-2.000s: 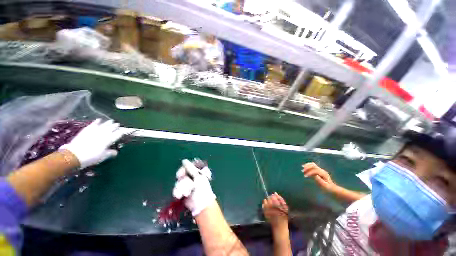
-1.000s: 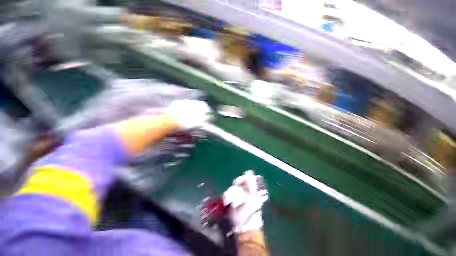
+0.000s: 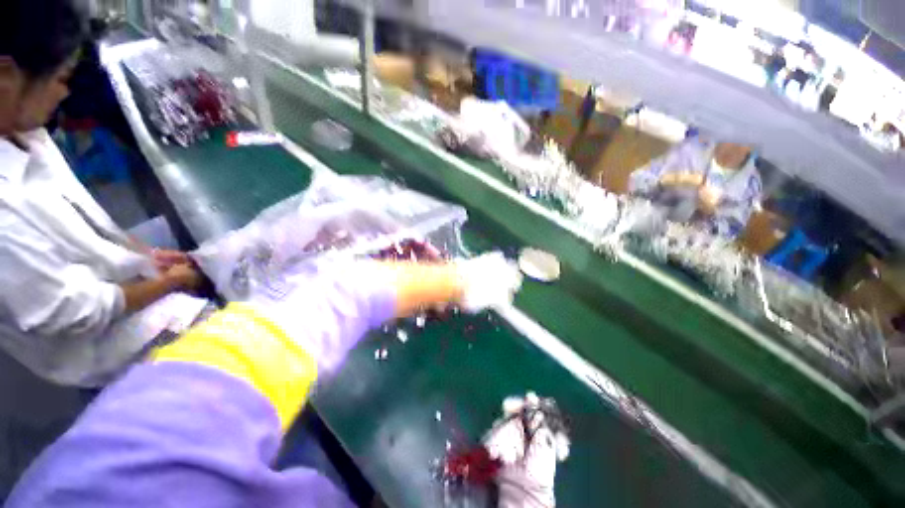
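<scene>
My right hand, in a white glove at the bottom centre, is closed around a bunch of wire leads. Dark red strands stick out on its left side and whitish ends show at its top. My left hand, also gloved, is by the pale metal strip at the right edge of the large clear plastic bag. It is blurred, and whether it holds anything cannot be told. Dark red leads lie in the bag, partly hidden behind my left forearm. Tiny white connector ends lie on the green bench.
A person in white is at the left of the bench. Another heap of red and white leads and a red-and-white stick lie further up. A pale oval pad is on the belt. Pale wire bundles line the far side.
The view has swung left, bringing the person in white and the second heap into view; the masked neighbour is out of view. My right hand still grips the bunch. My left hand stays near the bag.
</scene>
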